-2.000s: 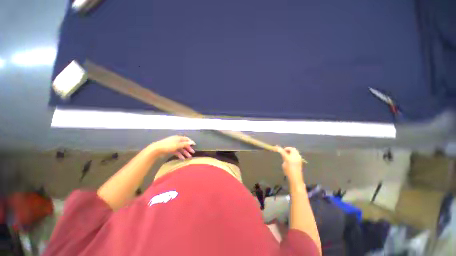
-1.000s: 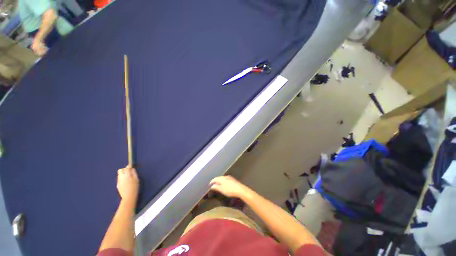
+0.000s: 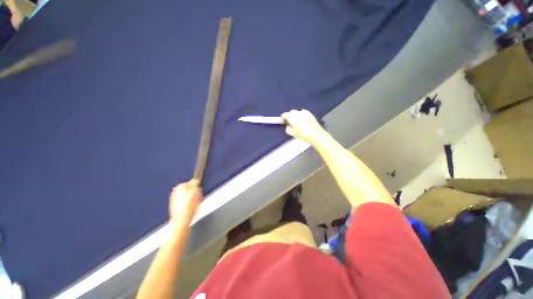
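Dark navy fabric (image 3: pixel 128 117) covers most of the table, with loose folds at the upper right. My left hand (image 3: pixel 186 201) is closed on the near end of a long wooden stick (image 3: pixel 213 96), which lies over the cloth pointing away from me. My right hand (image 3: pixel 301 124) is on the handles of the fabric shears (image 3: pixel 260 120); the silver blades point left over the cloth, and the handles are hidden by my hand. A white strip (image 3: pixel 257 174) runs along the cloth's near edge.
Another stick (image 3: pixel 41 57), blurred, reaches over the cloth from the left. Part of a person's arm (image 3: pixel 14 14) shows at the far upper left. The grey table edge (image 3: pixel 380 99) curves to the right. Cardboard boxes (image 3: pixel 508 76), dark clothes and floor scraps lie at the right.
My right hand has moved from the table's near edge onto the shears. The stick in my left hand has moved rightward over the cloth. A second, blurred stick now shows at the left.
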